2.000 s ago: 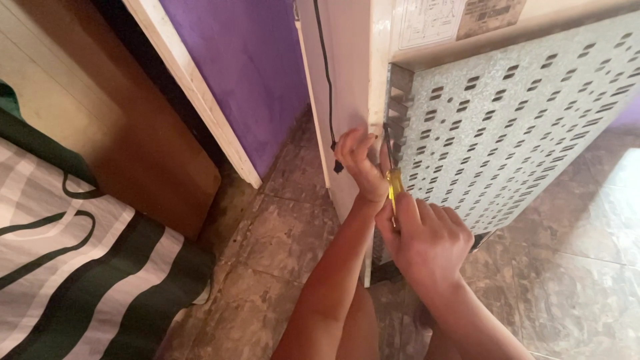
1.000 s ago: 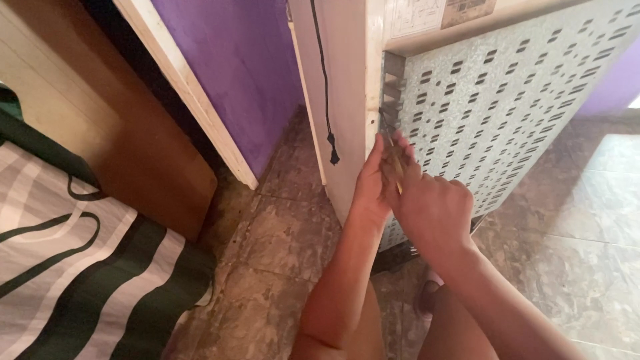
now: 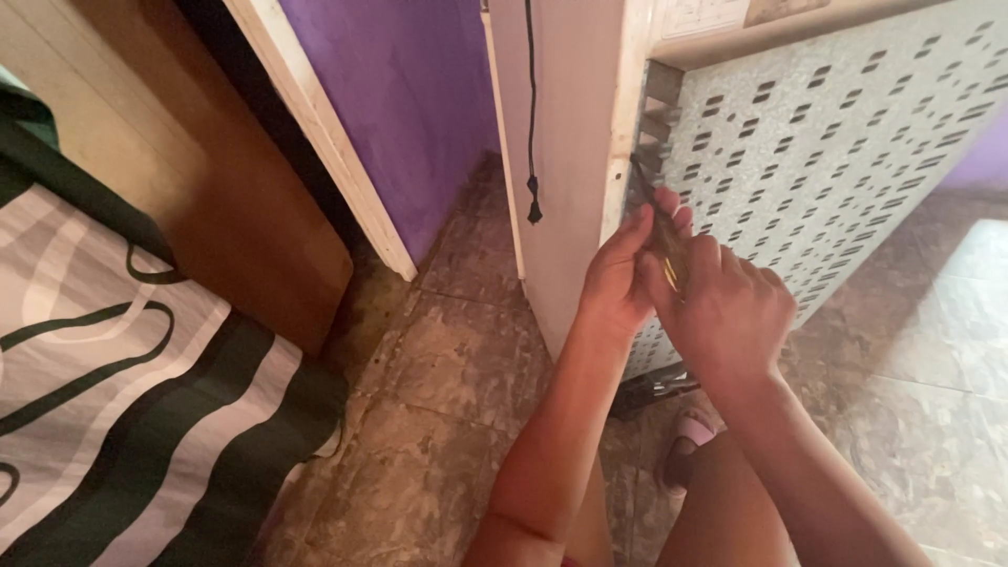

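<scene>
My right hand (image 3: 728,307) is closed around the yellow handle of a screwdriver (image 3: 670,272). The tool's dark shaft slants up and left, its tip at the edge of an appliance's white side panel (image 3: 575,150), beside a small hole. My left hand (image 3: 622,276) is against the tool just left of my right hand, fingers curled around its front part. Right of both hands stands a perforated metal back panel (image 3: 787,157), with dark slots between it and the white edge. A black power cord (image 3: 532,118) hangs down the white side panel, its end free.
A purple wall (image 3: 378,102) with a pale door frame (image 3: 323,142) rises at the left, near a brown wooden panel (image 3: 260,197). Striped fabric (image 3: 157,409) covers the lower left. Below lie brown floor tiles (image 3: 449,354) and a foot in a pink sandal (image 3: 693,433).
My left hand has moved down from beside the cord's end to the screwdriver. The tool's handle, plainly seen two seconds ago, is now mostly covered by my fingers.
</scene>
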